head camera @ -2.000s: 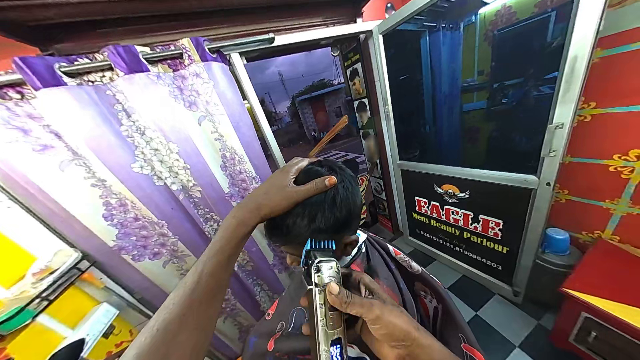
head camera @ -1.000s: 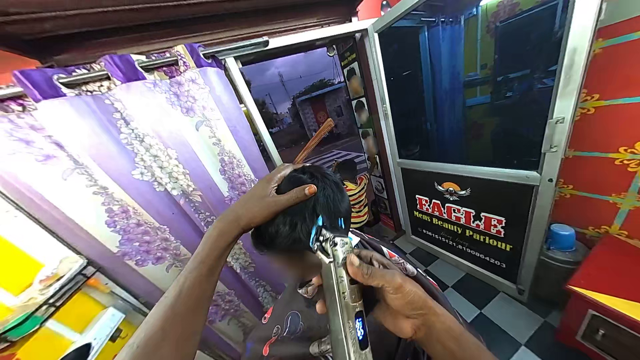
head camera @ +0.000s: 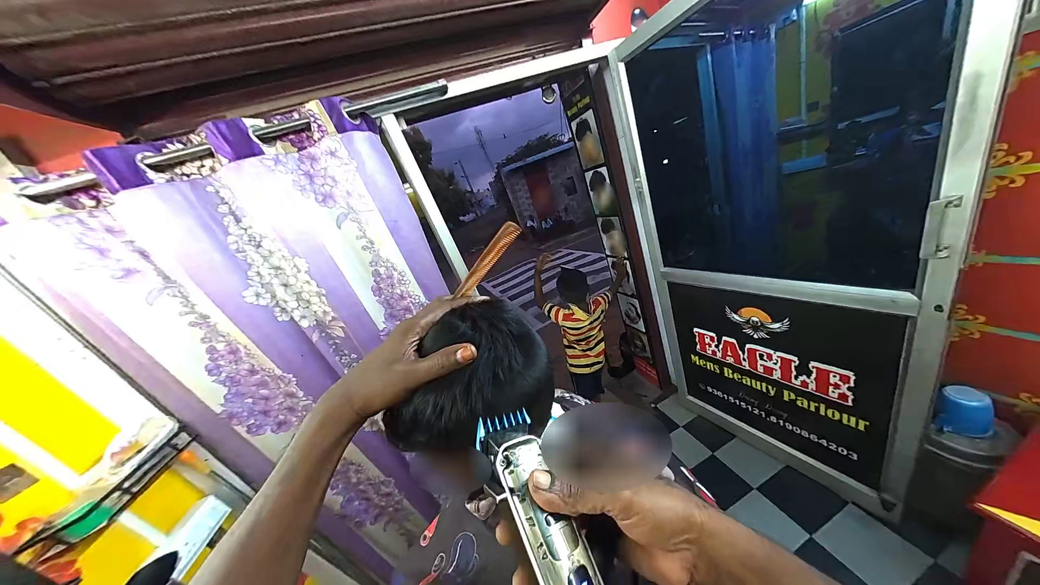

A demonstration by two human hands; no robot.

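My left hand (head camera: pixel 414 353) rests on the dark hair of a seated person's head (head camera: pixel 491 374), its thumb on the crown. An orange-brown comb (head camera: pixel 490 258) sticks up from behind its fingers. My right hand (head camera: pixel 617 512) is closed around a metallic hair clipper (head camera: pixel 543 516). The clipper's blue guard comb (head camera: pixel 504 422) points upward at the lower edge of the hair. A dark printed barber's cape (head camera: pixel 459 552) covers the person's body below. Part of the view beside the clipper is blurred.
A purple floral curtain (head camera: pixel 301 268) hangs at left. In the doorway beyond the head stands a small person in a striped shirt (head camera: pixel 583 337), arms raised. A glass-panelled door (head camera: pixel 792 296) stands at right, near a blue mug (head camera: pixel 964 410) on a bin and a red cabinet (head camera: pixel 1007 520).
The clipper is upright against the hair again, after leaning to the left one second ago. The small person in the doorway now stands with raised arms.
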